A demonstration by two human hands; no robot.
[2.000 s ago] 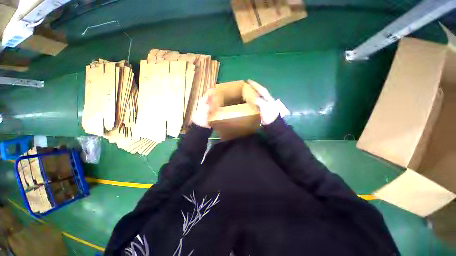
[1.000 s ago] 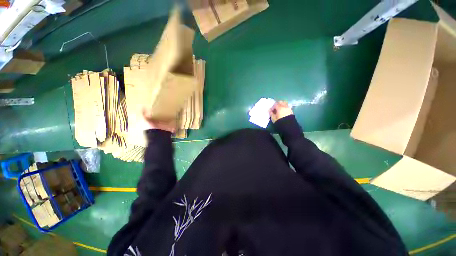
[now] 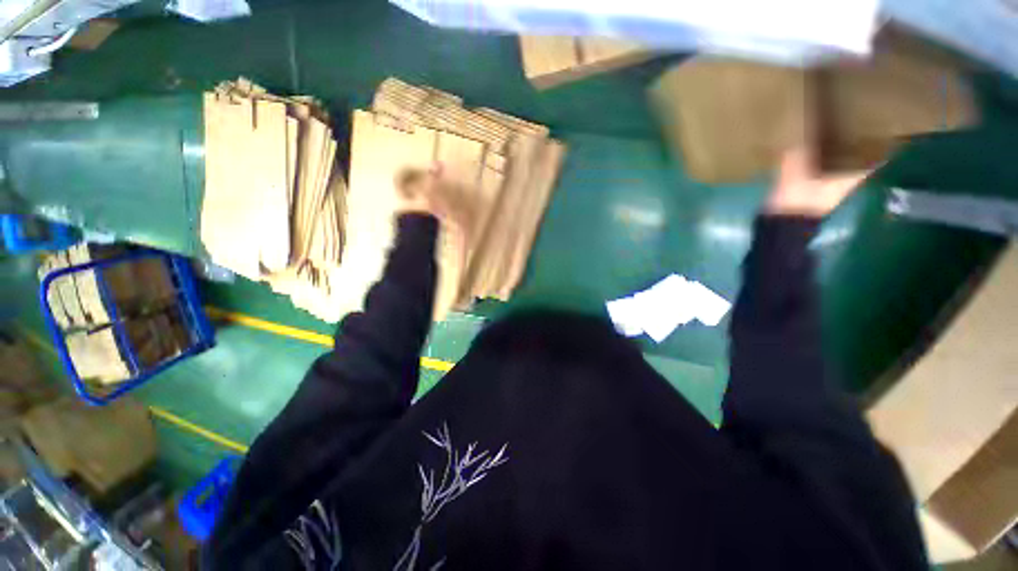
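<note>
My right hand (image 3: 806, 184) is shut on a folded tan box (image 3: 742, 117), held at the upper right; both are blurred. My left hand (image 3: 438, 192) is over the right-hand stack of flat box blanks (image 3: 380, 212); it is blurred, and whether its fingers grip a blank cannot be told. A second fanned stack of blanks (image 3: 246, 184) lies to the left. Several white paper pieces (image 3: 673, 306) lie overlapping between my right sleeve and my body.
A white-topped bench (image 3: 670, 25) crosses the top edge, with a tan carton (image 3: 569, 56) beneath. A large open carton (image 3: 960, 368) stands at the right. A blue-framed trolley (image 3: 125, 323) with tan cartons is at the left. A metal leg (image 3: 949, 212) is at the right.
The folded box was in my left hand over the stacks and is now in my right hand at the upper right. My right hand has let go of the papers. The view has shifted.
</note>
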